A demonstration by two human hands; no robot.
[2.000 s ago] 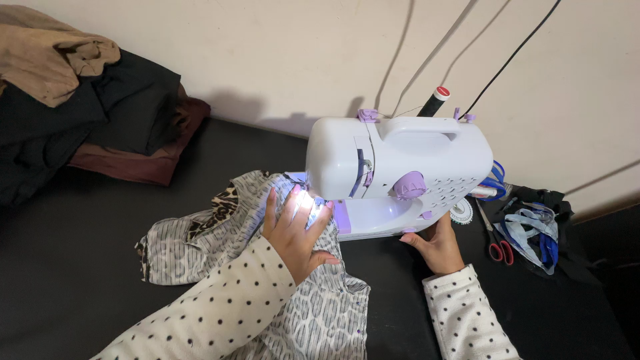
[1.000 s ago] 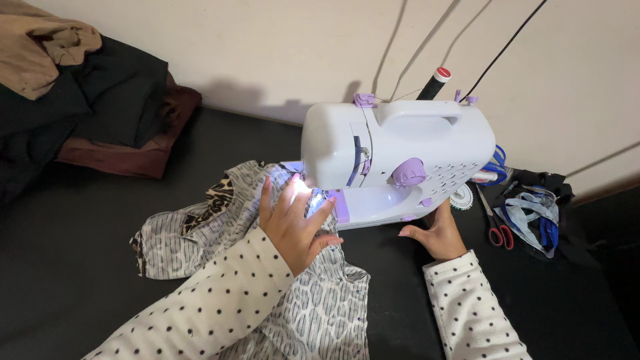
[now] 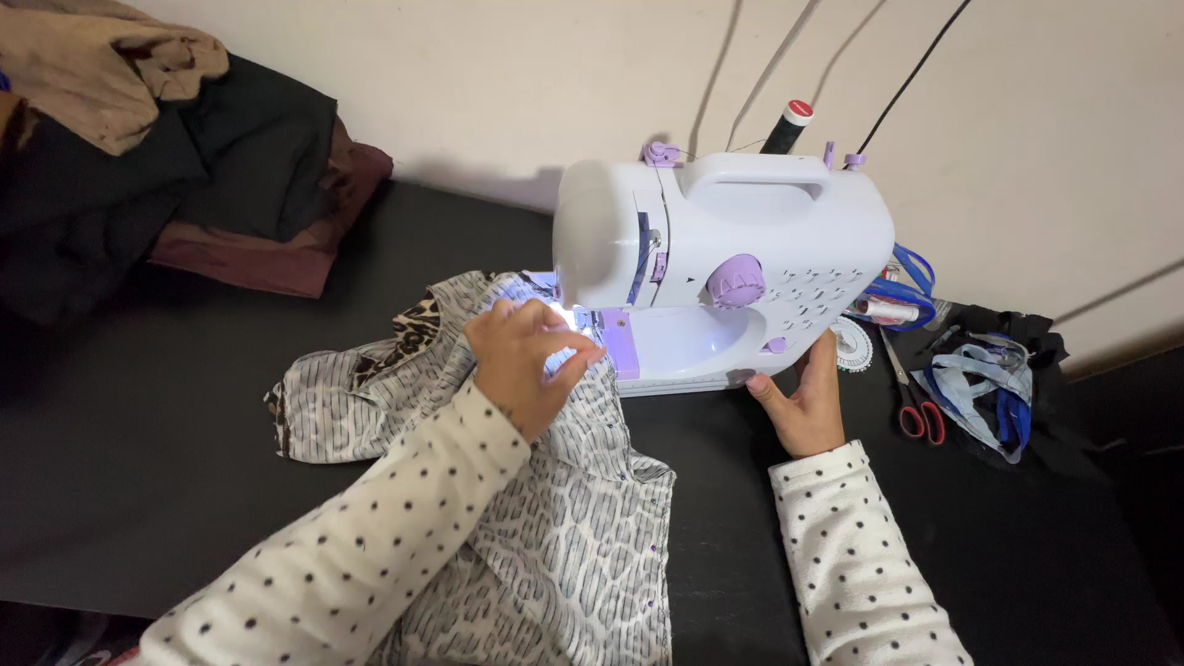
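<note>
A white and purple sewing machine [image 3: 758, 222] stands on the black table, its lamp lit over the needle area. Grey animal-print fabric [image 3: 573, 527] lies under the presser foot and spreads left and toward me. My left hand [image 3: 527, 361] is raised over the fabric just in front of the needle, thumb and fingertips drawn close together; whether they pinch anything is unclear. My right hand [image 3: 807, 402] is at the machine's lower right end, thumb near the base and fingers hidden behind it. A dark thread spool [image 3: 786, 128] stands on top of the machine.
Folded dark and brown cloths [image 3: 250, 157] are piled at the back left. Right of the machine lie a white pin wheel [image 3: 851, 344], red-handled scissors [image 3: 920, 418], a blue-rimmed container [image 3: 902, 296] and blue and white strips [image 3: 980, 393] on black cloth. The wall [image 3: 462, 83] rises behind.
My left hand was spread flat on the fabric beside the needle; now it is lifted, with its fingers drawn together. My right hand stays at the machine's right end.
</note>
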